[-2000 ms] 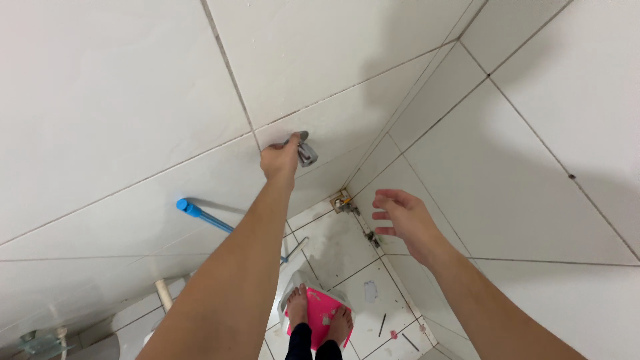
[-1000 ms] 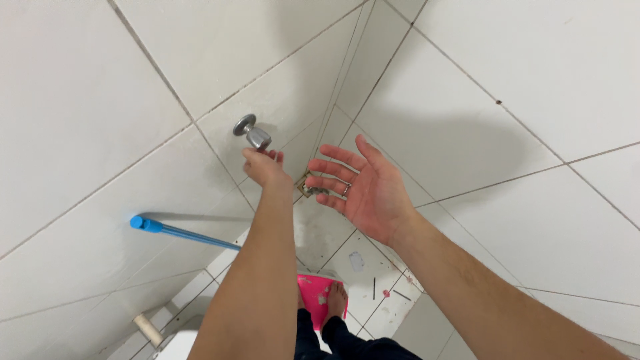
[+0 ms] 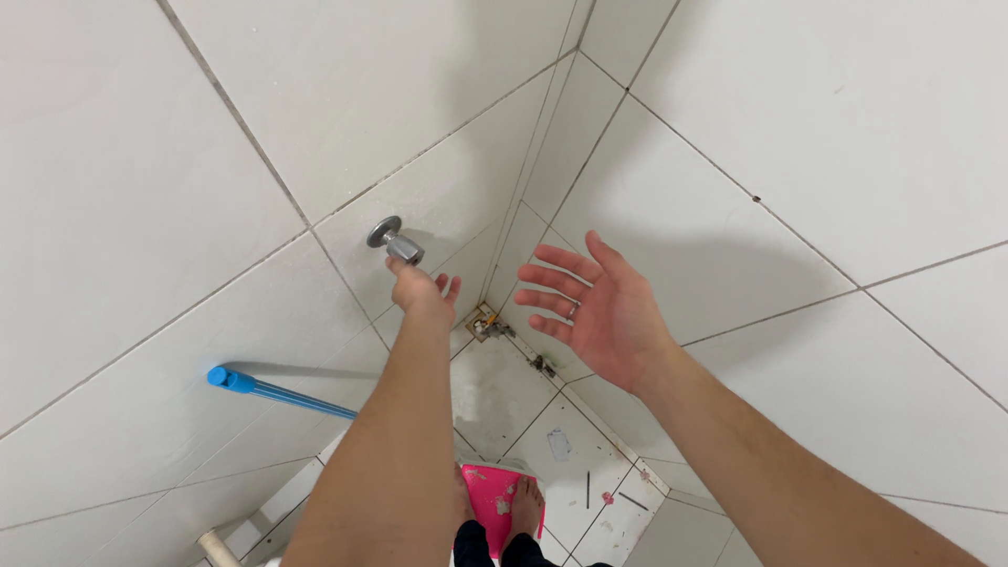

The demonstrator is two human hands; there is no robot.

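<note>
A chrome shower valve knob [image 3: 405, 249] with a round wall flange [image 3: 385, 231] juts from the white tiled wall on the left. My left hand [image 3: 421, 293] is at the knob's underside, thumb against or very near it and other fingers spread; whether it grips the knob is not clear. Over to the right, my right hand [image 3: 602, 319] hangs in the air with palm turned left, fingers apart and a ring on one finger; it holds nothing.
A blue-capped pole [image 3: 231, 379] leans by the left wall. My bare feet stand on a pink surface [image 3: 490, 504]. A floor drain [image 3: 479, 324] with debris lies in the corner. Dark strips [image 3: 587, 490] and a pale scrap [image 3: 559, 445] lie on the floor tiles. A beige pipe end [image 3: 214, 545] is at lower left.
My left hand covered more of the knob two seconds ago; now it is lower, with the knob and flange exposed. My right hand has turned and its fingers have spread. The view has shifted.
</note>
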